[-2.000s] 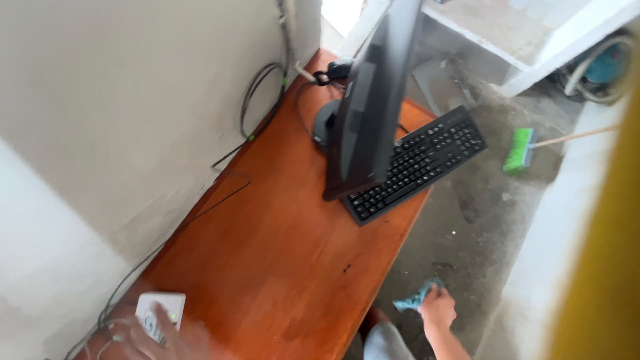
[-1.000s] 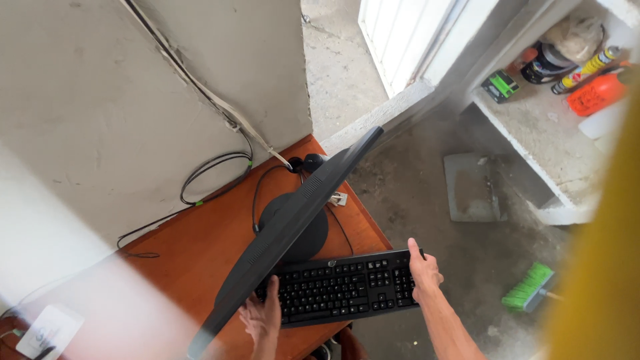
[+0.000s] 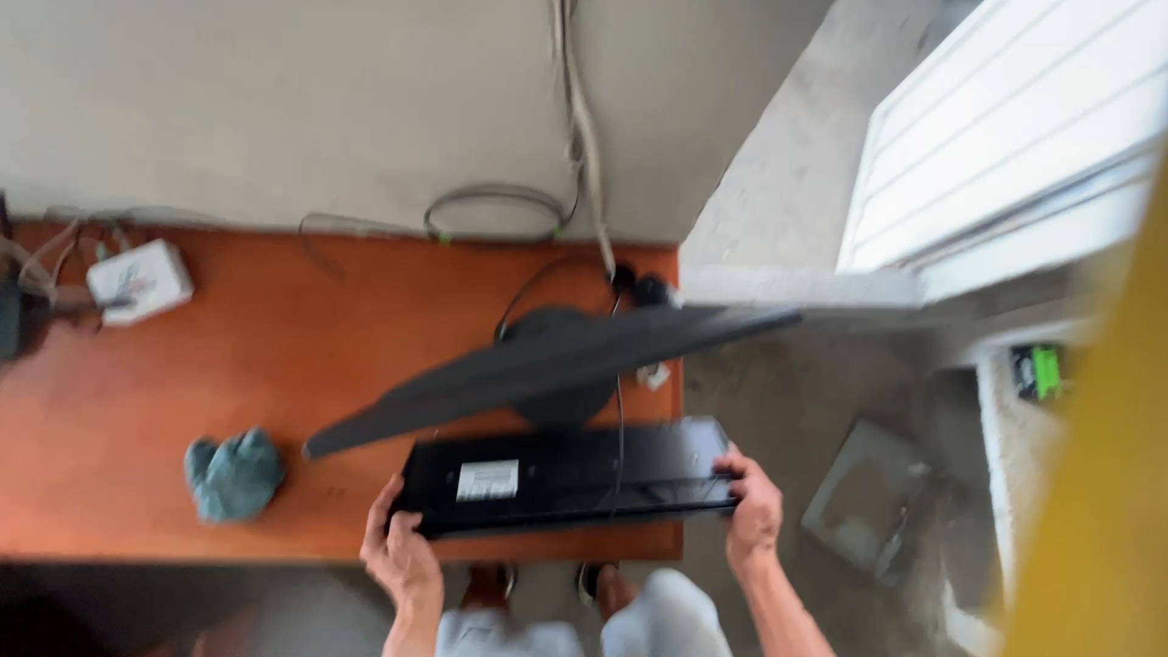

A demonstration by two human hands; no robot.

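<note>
A black computer keyboard (image 3: 575, 479) is turned so that its underside, with a white label, faces up. My left hand (image 3: 401, 543) grips its left end and my right hand (image 3: 753, 506) grips its right end. The keyboard is at the front edge of the orange-brown wooden desk (image 3: 319, 374), and a thin black cable crosses it. Just beyond it stands a black monitor (image 3: 547, 365), seen from above, on a round base (image 3: 561, 406). A crumpled teal cloth (image 3: 234, 476) lies on the desk to the left of my left hand.
A white router-like box (image 3: 141, 281) with cables sits at the desk's far left. A coiled cable (image 3: 497, 193) hangs against the wall behind. On the floor at right lies a grey panel or tray (image 3: 867, 500). A white shelf (image 3: 1004, 456) holds a green and black item (image 3: 1036, 372).
The keyboard was keys-up between my hands one second ago; now its underside faces up. Two seconds ago my right hand held the teal cloth, which now lies on the desk. The view has turned.
</note>
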